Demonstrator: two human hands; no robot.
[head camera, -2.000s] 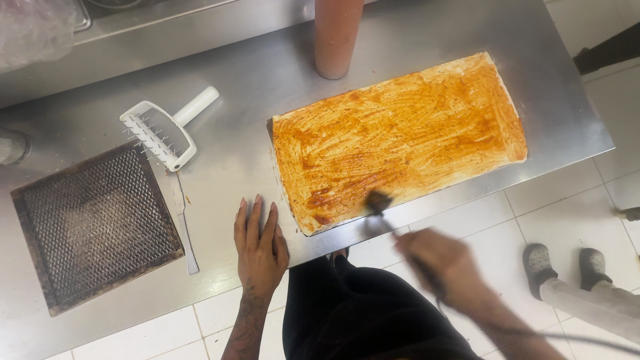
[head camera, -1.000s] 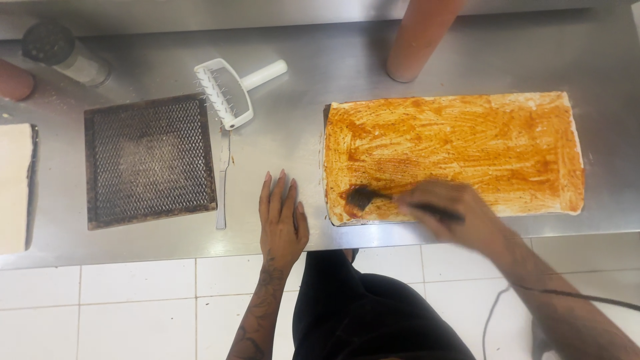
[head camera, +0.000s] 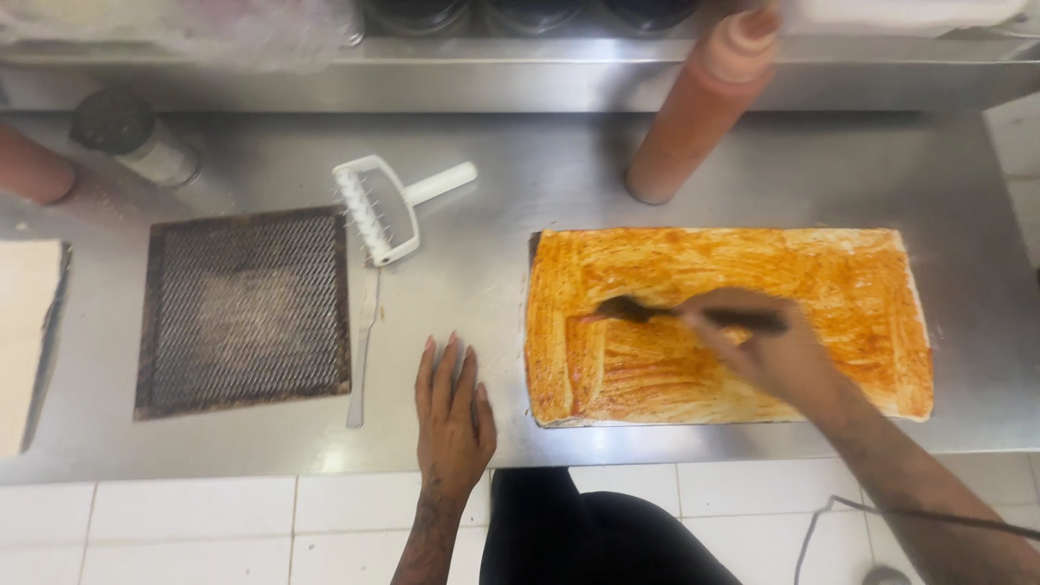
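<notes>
A rectangular sheet of dough (head camera: 845, 325) coated with orange-red sauce lies on the steel worktop. Over its left half, my right hand (head camera: 756, 341) grips the dark handle of a brush (head camera: 626, 309), blurred, its dark head at the sauce. My left hand (head camera: 455, 422) rests flat on the steel near the front edge, left of the dough, holding nothing, with fingers slightly apart. Farther left are a thin metal spatula or knife (head camera: 364, 357) and a white spiked dough docker (head camera: 386, 211), whose roller end lies by the spatula's upper end.
A dark perforated metal tray (head camera: 244, 313) lies left of the spatula. Behind the dough stands a squeeze bottle of orange-red sauce (head camera: 699, 114). A dark-lidded shaker (head camera: 134, 138), another reddish bottle (head camera: 32, 166) and a pale dough sheet (head camera: 28, 341) are at left. A raised steel shelf (head camera: 504, 81) runs behind.
The brush has moved from the dough's lower left area up and to the right over the sauce. My left hand stays on the worktop. The view has shifted.
</notes>
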